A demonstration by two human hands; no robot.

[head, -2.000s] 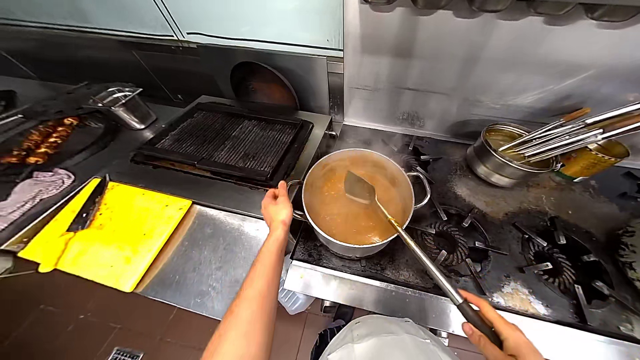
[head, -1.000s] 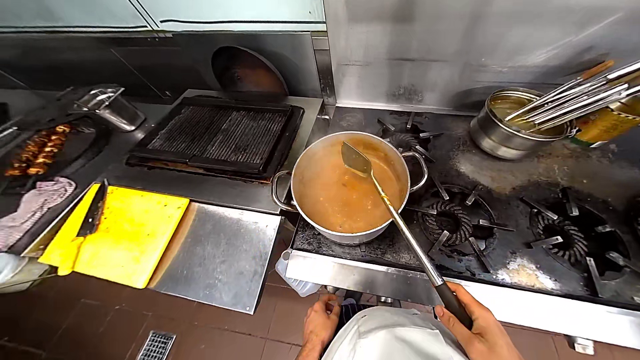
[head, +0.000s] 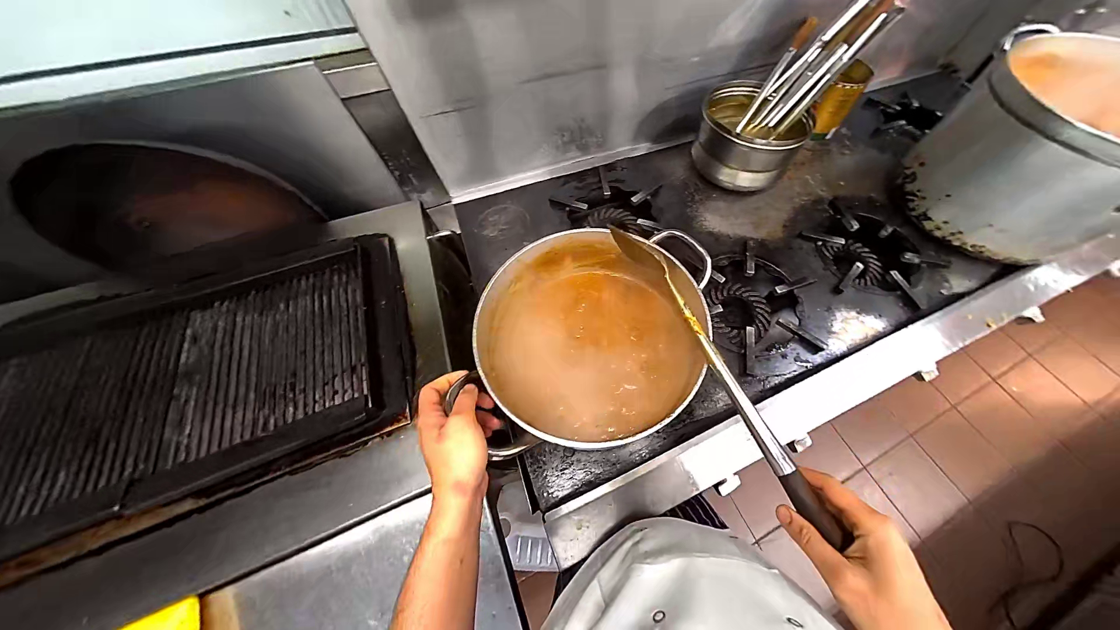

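A wide two-handled metal pot [head: 484, 350] of bubbling orange-brown sauce [head: 586, 350] stands on the gas range. My left hand [head: 455, 437] is closed around the pot's left handle. In my right hand [head: 857, 547] is the dark grip of a long metal spatula [head: 744, 402]. Its blade rests at the pot's upper right rim, above the sauce, and its shaft slopes down to the right across the rim.
Left of the pot lies a ridged black grill [head: 262, 350]. Behind right, a smaller metal pot [head: 739, 162] holds several long-handled utensils beside a yellow tin [head: 842, 96]. A large stockpot [head: 1015, 166] stands far right. Burner grates [head: 744, 306] lie between.
My left hand, low by the counter's front one second ago, now grips the pot's left handle. The spatula blade has moved to the pot's upper right rim. The view has turned right and closer.
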